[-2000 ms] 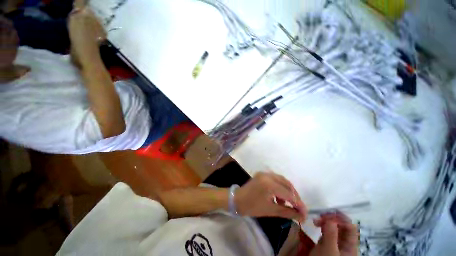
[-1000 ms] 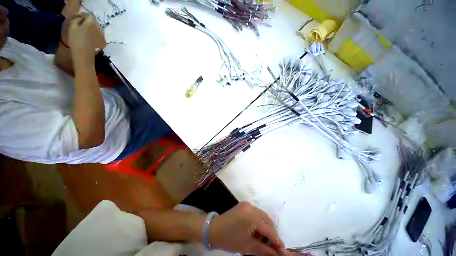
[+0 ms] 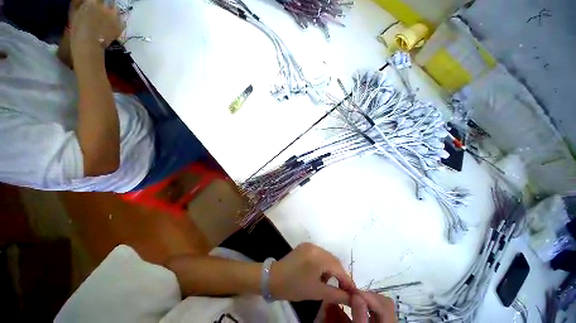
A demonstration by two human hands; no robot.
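Note:
My left hand (image 3: 311, 275), with a pale bracelet at the wrist, is at the bottom centre over the table edge, its fingers pinched together. My right hand (image 3: 380, 308) is cut off by the bottom edge, its fingertips touching those of my left hand. Thin dark wires (image 3: 399, 287) stick out to the right from beside the fingers. The part between the fingertips is hidden and too small to tell.
A centre cable bundle (image 3: 372, 135) has reddish wire ends over the table edge. Another bundle (image 3: 470, 277) lies right, beside a black phone (image 3: 513, 279). A yellow-handled tool (image 3: 240, 99) lies left of centre. A person's arm (image 3: 96, 107) is at left.
My right hand has come into view at the bottom and meets my left hand. The thin dark wires now stand out above it. The table scene has shifted slightly left in the picture.

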